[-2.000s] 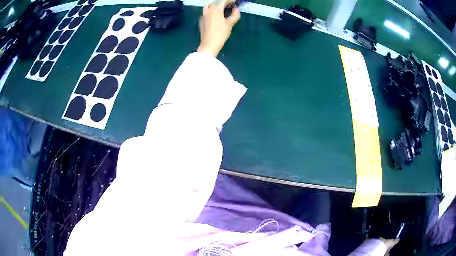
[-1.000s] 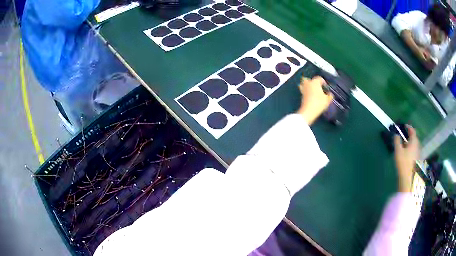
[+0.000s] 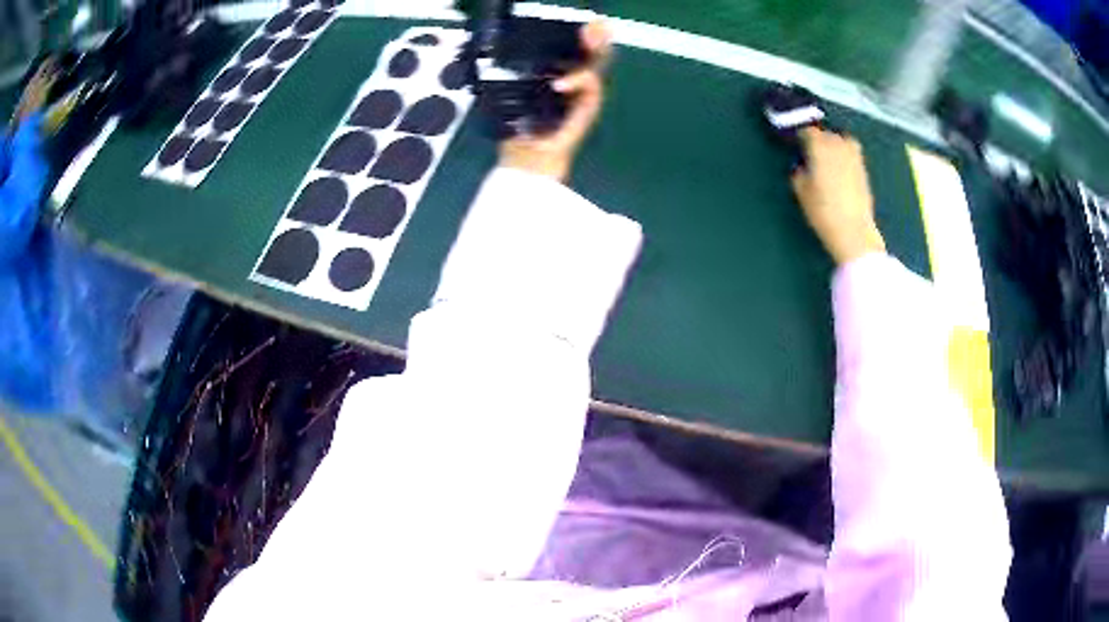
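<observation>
My left hand (image 3: 553, 122) is at the top centre with its fingers around black plastic parts (image 3: 523, 79), which carry white strips. My right hand (image 3: 836, 188) reaches to another black plastic part (image 3: 793, 112) with a white strip, near the pale stripe. Its fingertips touch the part's lower edge; whether they grip it is unclear. A yellow and white label backing sheet (image 3: 970, 352) lies right of my right forearm, partly hidden by the sleeve.
Foam pad sheets with black discs (image 3: 365, 182) lie on the left of the green bench (image 3: 705, 316). A heap of black parts (image 3: 1040, 280) is at the right. A dark crate with reddish wires (image 3: 231, 450) stands below left. A person's blue sleeve (image 3: 24, 194) shows at far left.
The view has turned back to the right. My left hand now has black parts gathered by the foam sheet's top. My right hand remains beside the separate part, whose white strip now shows.
</observation>
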